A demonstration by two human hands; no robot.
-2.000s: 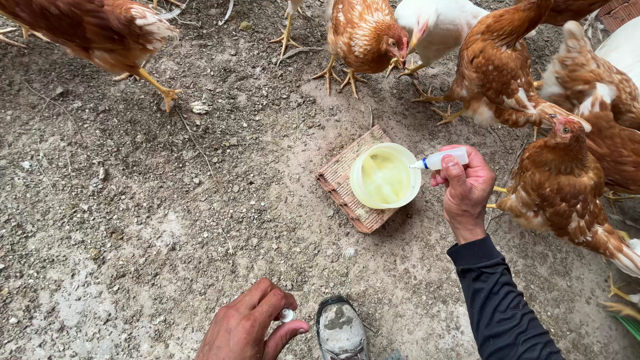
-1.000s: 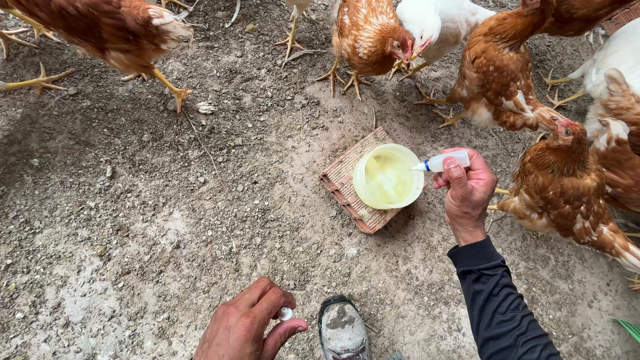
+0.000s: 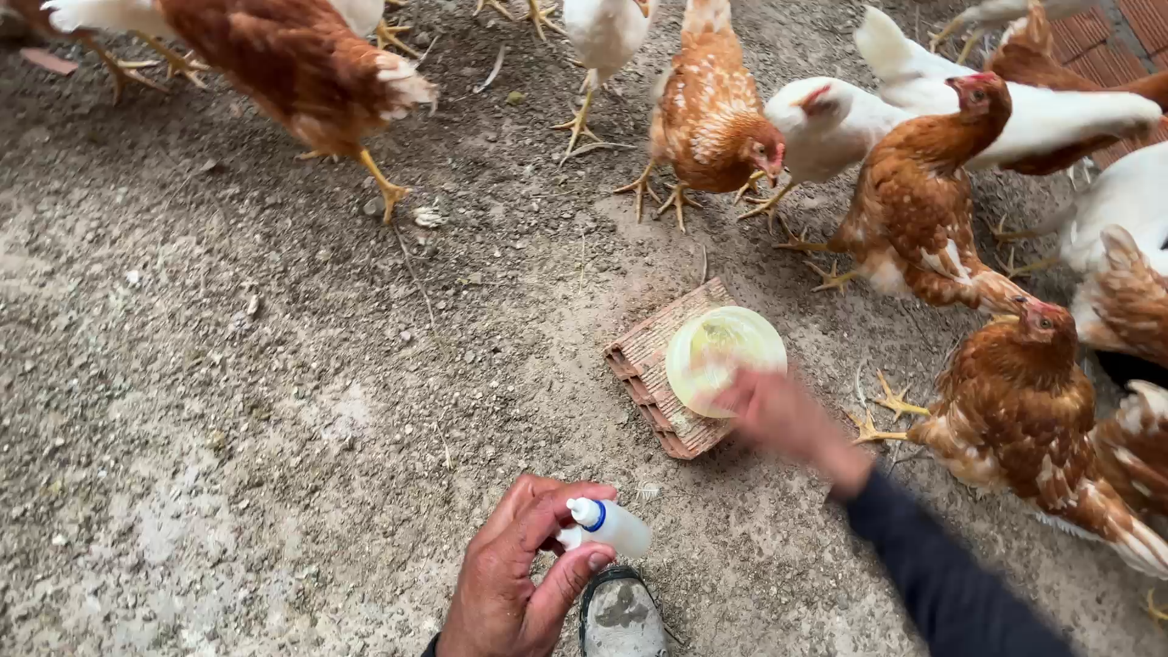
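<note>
My left hand (image 3: 525, 570) holds a small white plastic dropper bottle (image 3: 620, 529) with a blue ring at its neck, between thumb and fingers. A small white piece, perhaps its cap, shows beside the bottle in the same grip. My right hand (image 3: 789, 415), blurred by motion, is at the near right rim of a round translucent plastic tub (image 3: 680, 370); its fingertips overlap the tub, and whether they touch the pale yellow contents I cannot tell. The tub rests on a ridged hollow clay brick (image 3: 643, 360) on the ground.
Several brown and white hens stand across the back and right; one brown hen (image 3: 1013, 401) is close to my right forearm, another (image 3: 712, 109) behind the brick. A brown hen (image 3: 292, 68) is at upper left. My worn shoe (image 3: 623, 616) stands at the bottom on gravelly soil (image 3: 274, 411).
The dropper bottle, earlier in my right hand over the tub's edge, is now in my left hand, which has moved right. My right hand, without the bottle, has moved left over the tub.
</note>
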